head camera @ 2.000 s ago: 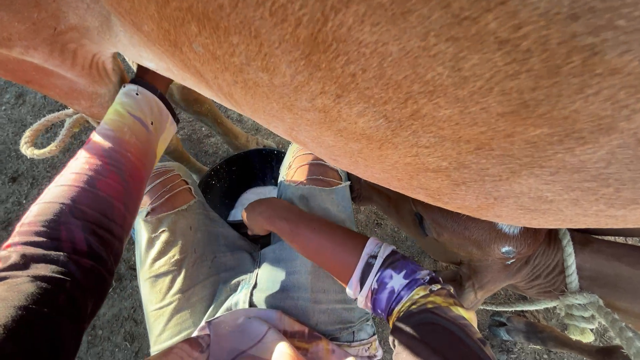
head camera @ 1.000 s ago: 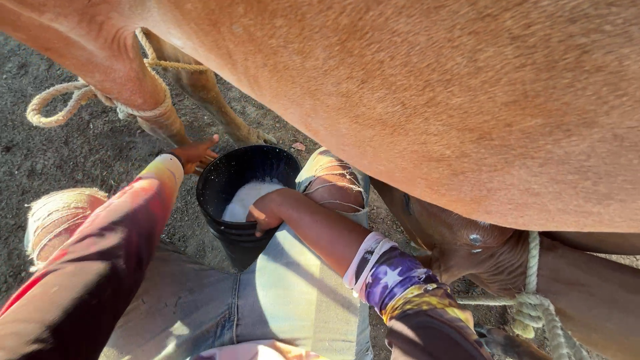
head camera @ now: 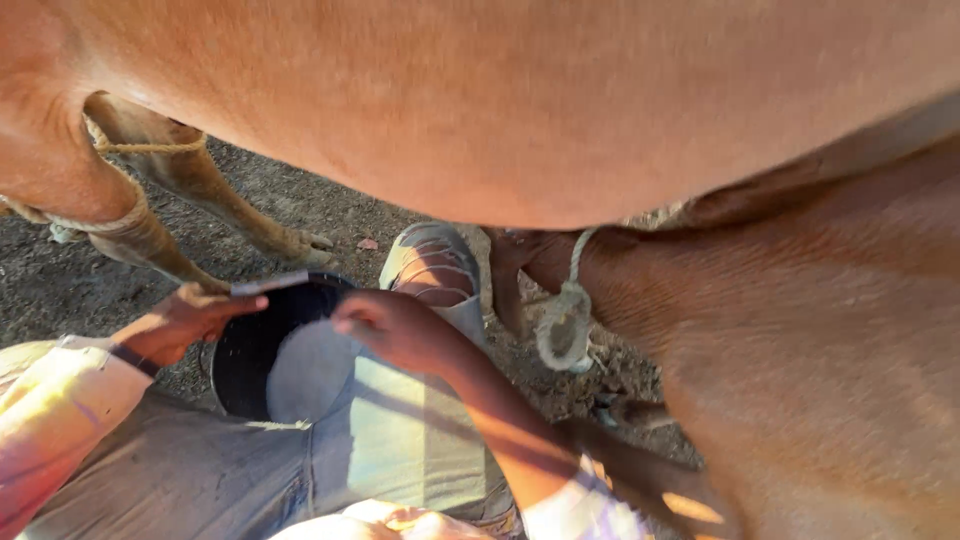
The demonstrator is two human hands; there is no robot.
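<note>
A black bucket (head camera: pixel 247 360) with white, milk-like liquid (head camera: pixel 309 371) in it leans between my jeans-covered legs. My left hand (head camera: pixel 196 319) is at its left rim, one digit reaching over the edge and the others on the outside. Over the right side of the opening is my right hand (head camera: pixel 375 322), slightly blurred, its fingers curled; whether anything is between them is unclear. Right above both arms spans the brown belly of a cow (head camera: pixel 450 112). The cow's udder is not in view.
Rope (head camera: pixel 112 223) circles the cow's hind legs (head camera: pixel 225 202) at left. A smaller brown animal, apparently a calf (head camera: pixel 810 322), stands close at right with a knotted rope (head camera: pixel 568 322) at its neck. My knee (head camera: pixel 435 274) shows through torn jeans. Bare dirt ground (head camera: pixel 60 292) lies below.
My right hand has come up out of the bucket. My left hand has moved from beside the cow's leg to the bucket's rim. The calf's body now fills more of the right side.
</note>
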